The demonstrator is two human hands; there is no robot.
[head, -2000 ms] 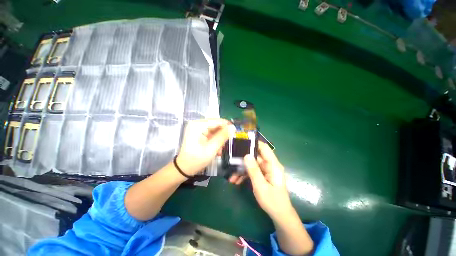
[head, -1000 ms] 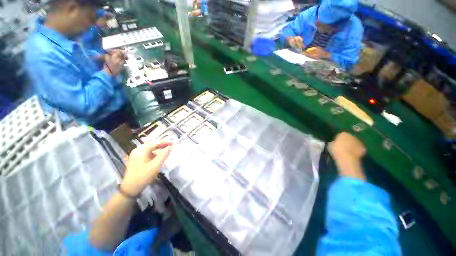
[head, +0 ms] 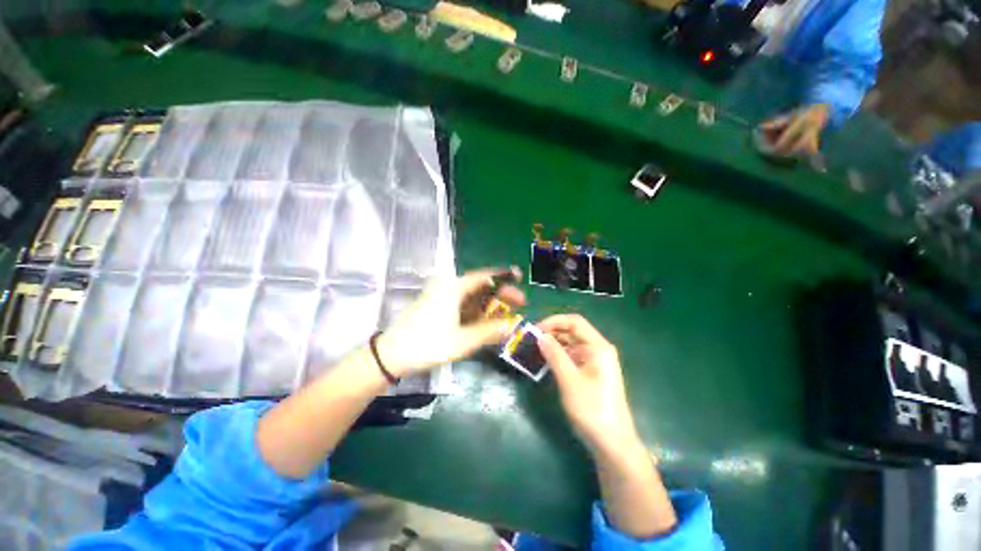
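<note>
A display module (head: 526,351), with dark screen, white border and orange tail, is held tilted between my hands. My right hand (head: 586,377) pinches its right edge. My left hand (head: 457,318) is at the tail end, its fingers closed round a dark part (head: 503,282) that they mostly hide. Beyond my hands, several similar modules (head: 576,270) lie side by side on the green bench, orange tails pointing away. A small dark part (head: 650,294) lies to their right.
A tray under a translucent sheet (head: 285,253) is at left, with beige framed parts (head: 95,229) in uncovered pockets. A white-bordered piece (head: 648,181) lies farther off. A black bin (head: 850,366) stands at right. Small grey pieces line the far side. Another person's hand (head: 796,135) is at upper right.
The view swung left and back. My hands were apart over the tray and are together again at the module. One framed part has gone from the tray's middle row. The modules on the bench now show.
</note>
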